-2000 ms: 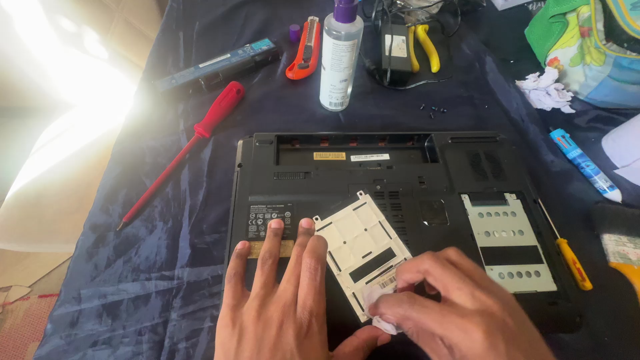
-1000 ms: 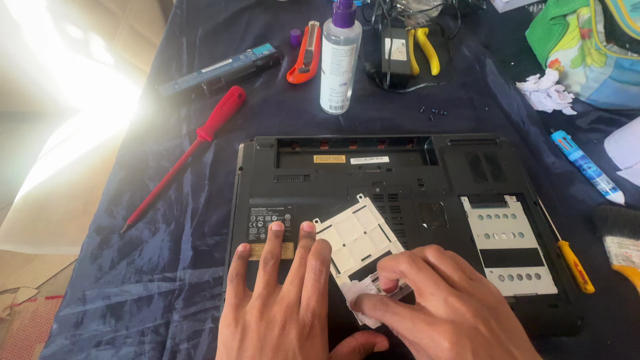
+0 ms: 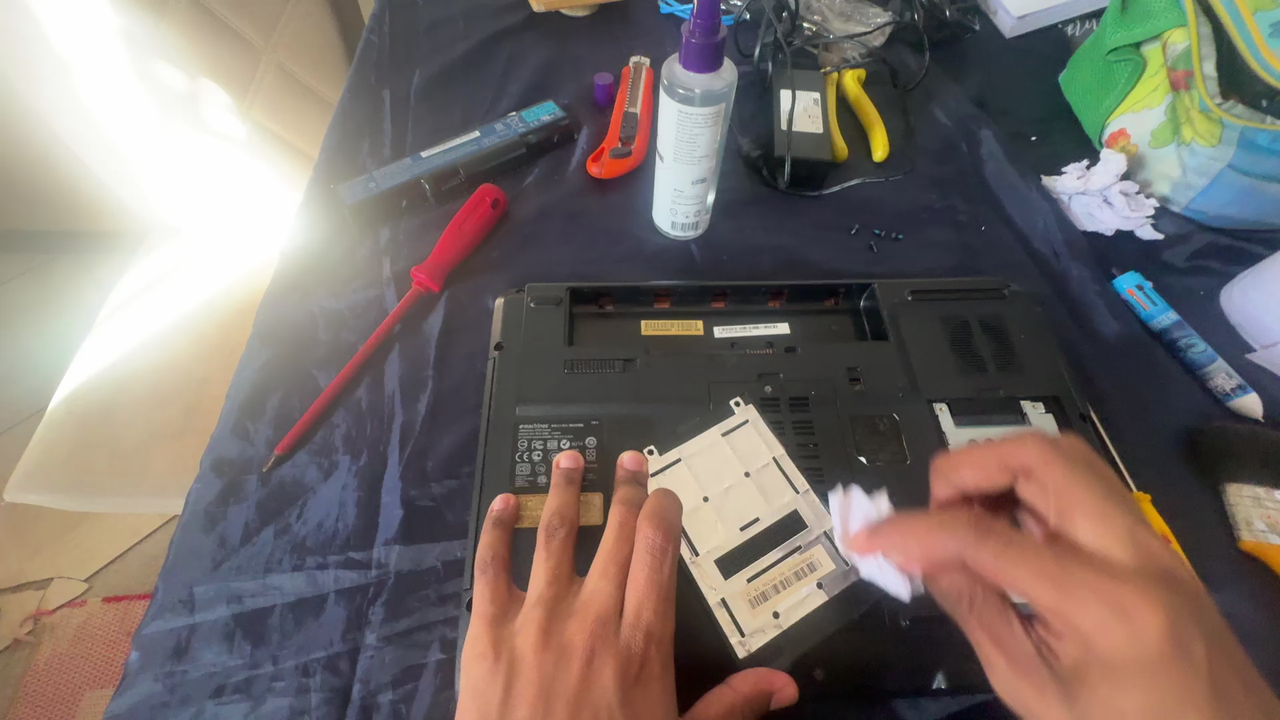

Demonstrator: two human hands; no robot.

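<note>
An upturned black laptop [image 3: 640, 400] lies on dark blue cloth, its battery bay bare. On its underside rests a flat, pale metal drive cover plate [image 3: 710, 470], tilted, with slots and a barcode label. My left hand [image 3: 610, 600] is spread over the laptop, its fingertips by the plate's left edge and on the laptop's label area. My right hand [image 3: 1060, 560] pinches a crumpled piece of white paper [image 3: 865, 530] at the plate's right edge, held between thumb and fingers. Behind that hand, a metal drive bracket [image 3: 985, 420] in the laptop is partly hidden.
A red screwdriver [image 3: 400, 320], laptop battery [image 3: 460, 150], orange box cutter [image 3: 625, 120] and spray bottle [image 3: 692, 140] lie or stand beyond the laptop. Near them are yellow-handled pliers [image 3: 862, 115], a power adapter [image 3: 803, 120] and small screws [image 3: 875, 237]. Crumpled paper [image 3: 1100, 195] and a pen [image 3: 1185, 340] lie right.
My right hand has moved right with the paper, from over the plate's lower part to its right edge, uncovering the barcode label. My left hand has stayed about where it was.
</note>
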